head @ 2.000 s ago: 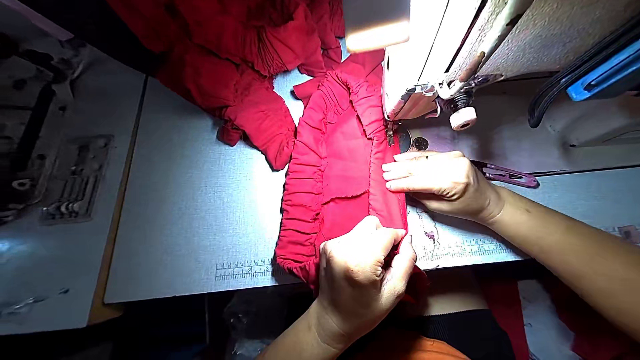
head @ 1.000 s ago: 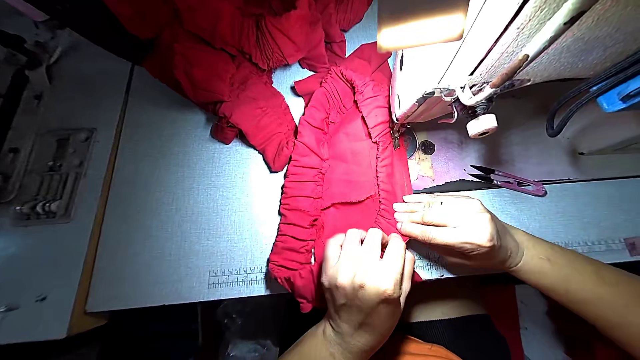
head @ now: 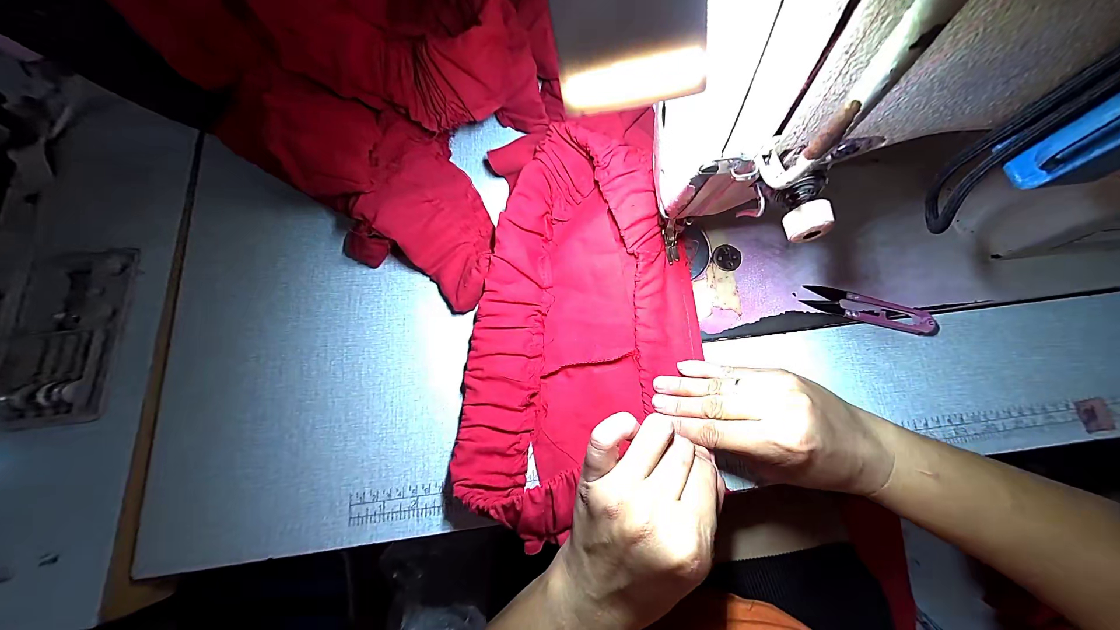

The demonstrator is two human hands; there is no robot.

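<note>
Red gathered fabric (head: 507, 350) lies in a long loop on the sewing table, its right edge running under the presser foot (head: 671, 243) of a sewing machine (head: 709, 166). My left hand (head: 643, 516) grips the near right end of the loop between curled fingers at the table's front edge. Just right of it, my right hand (head: 774, 420) rests with extended fingers on the fabric's right edge, below the presser foot. The fingers of the two hands are close together or touching. My left palm and the cloth inside that grip are hidden.
More red fabric (head: 350, 131) is heaped behind and to the left. Pink-handled thread snips (head: 875, 311) lie right of the machine's needle area. A blue object (head: 1063, 149) with black cords sits at the far right. Ruler markings (head: 394, 506) run along the table's front edge.
My right hand has moved from beside the presser foot toward the front edge, close to my left hand. The snips, partly covered by that hand before, now show fully.
</note>
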